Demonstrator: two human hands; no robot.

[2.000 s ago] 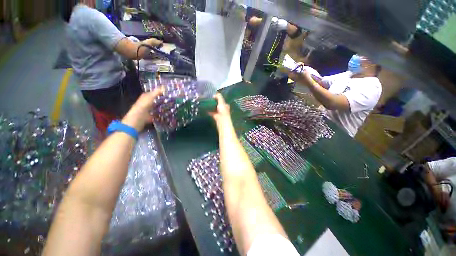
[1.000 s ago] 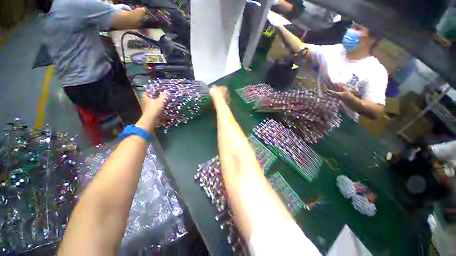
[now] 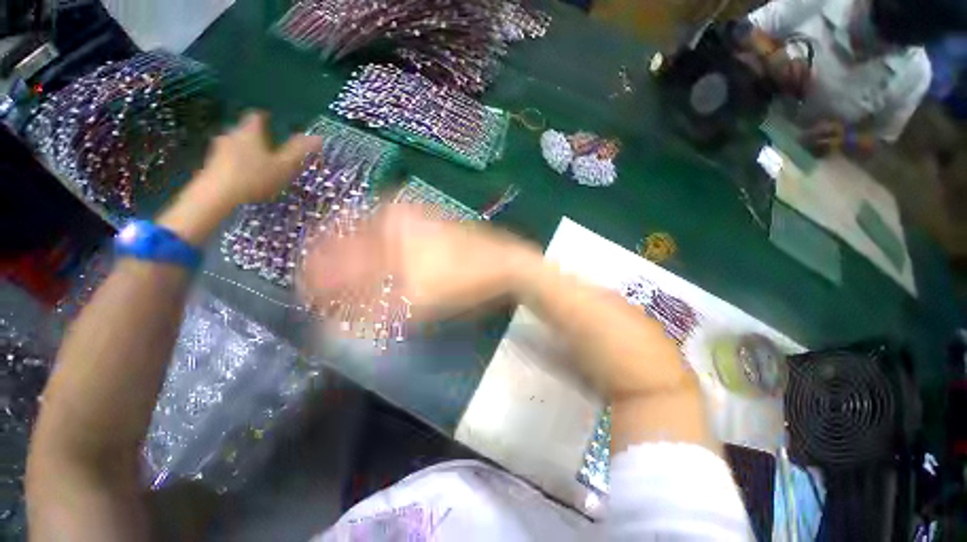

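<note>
My left hand (image 3: 249, 164) is over the near-left part of the green table, fingers spread, holding nothing that shows. It is at the upper left edge of a wired PCB panel (image 3: 278, 212) with coloured leads and white ends. My right hand (image 3: 366, 265) is blurred and lies over the panel's lower right part; its grip cannot be told. Another stack of wired panels (image 3: 111, 122) lies at the far left. A wired panel (image 3: 419, 111) and a big stack of wired panels (image 3: 408, 32) lie beyond my hands. A bare-looking green panel (image 3: 433, 199) shows behind my right hand.
A white board (image 3: 520, 371) bears a loose lead bundle (image 3: 663, 307) and a round pale spool (image 3: 748, 363). A black fan (image 3: 843, 405) stands at its right. Tied lead bundles (image 3: 578, 157) and yellow rubber bands (image 3: 658, 248) lie beyond. Clear plastic bags (image 3: 223, 381) are at the left. Another person (image 3: 848, 64) sits across.
The view has swung right and down. Both hands have let go of the wired stack, which now lies at the table's far left, and have moved to the nearer wired panel.
</note>
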